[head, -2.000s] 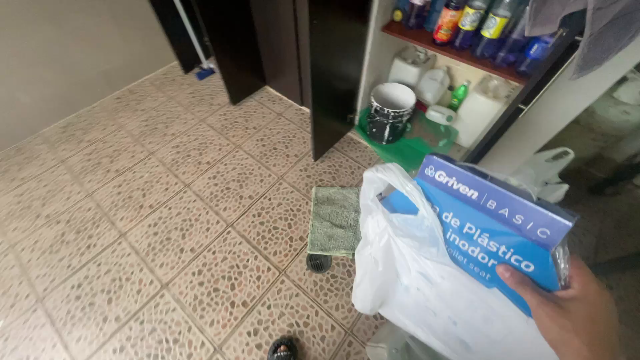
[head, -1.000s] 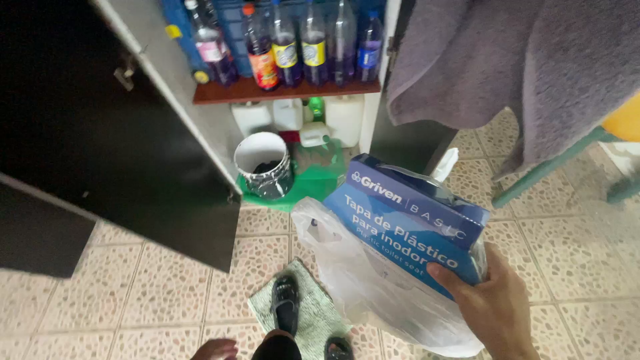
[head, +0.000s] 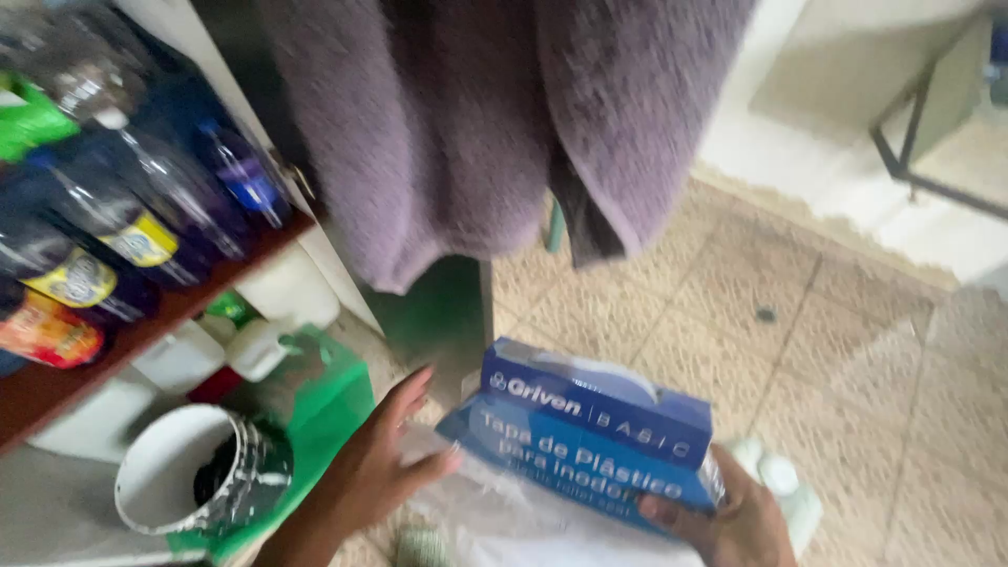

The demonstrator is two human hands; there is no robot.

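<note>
A blue cardboard package for a plastic toilet seat, Griven brand (head: 591, 441), is gripped at its lower right by my right hand (head: 728, 512), the thumb across its front. Below the package hangs a white plastic bag (head: 504, 512), partly out of frame. My left hand (head: 386, 465), fingers spread, is just left of the package and beside the bag; it holds nothing that I can see.
Plastic bottles (head: 142, 236) stand on a reddish shelf (head: 165, 331) at left. Beneath are a paint-stained bucket (head: 205, 472), white jugs (head: 181, 354) and green plastic (head: 339, 402). A purple-grey towel (head: 488, 142) hangs ahead, near a dark cabinet door (head: 449, 315). Tiled floor (head: 787, 354) lies at right.
The view has swung right toward the towel. My left hand, only partly seen at the bottom edge a second ago, has risen beside the package. My right hand keeps its hold.
</note>
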